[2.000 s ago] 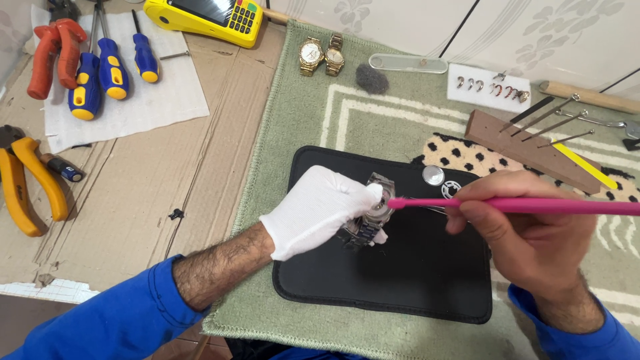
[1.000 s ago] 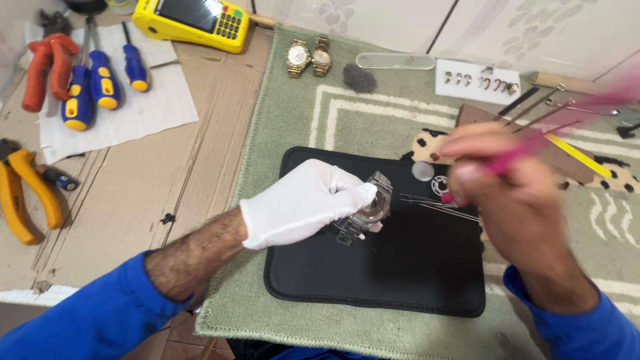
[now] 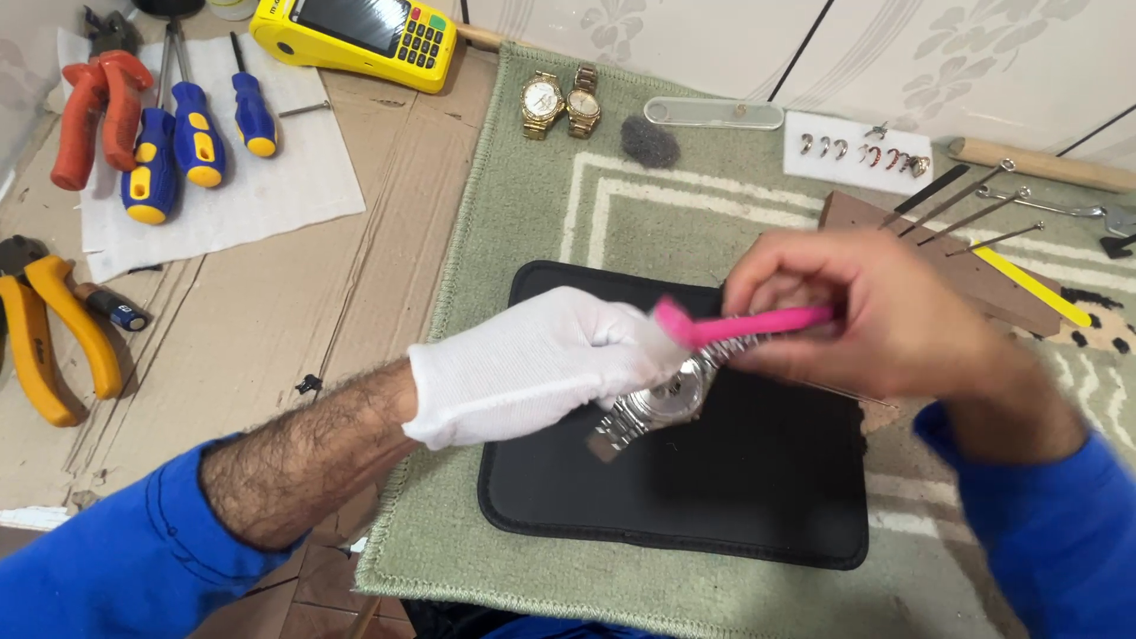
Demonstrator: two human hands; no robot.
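Observation:
My left hand (image 3: 541, 368), in a white knit glove, holds a silver metal-band wristwatch (image 3: 666, 395) over a black padded mat (image 3: 674, 497). The watch's round back or inner face shows below the gloved fingertips, and its band slants from lower left to upper right. My bare right hand (image 3: 879, 319), somewhat blurred, has a pink brush-like tool (image 3: 754, 327) in its fingers. The tool's blurred head is at the gloved fingertips, just above the watch. Part of the watch band passes behind the pink tool toward my right fingers.
Red-handled pliers (image 3: 102, 115), blue-yellow screwdrivers (image 3: 197, 133) and yellow-handled pliers (image 3: 53, 328) lie left. A yellow card terminal (image 3: 355, 44) stands behind. Two gold watches (image 3: 541, 99), steel wool (image 3: 650, 142), a clear case (image 3: 714, 113), a ring card (image 3: 852, 155) and a brown block (image 3: 958, 266) sit on the green rug.
My right hand, raised and blurred a second ago, has come down to the watch with the pink tool. The watch band now slants up toward the right hand.

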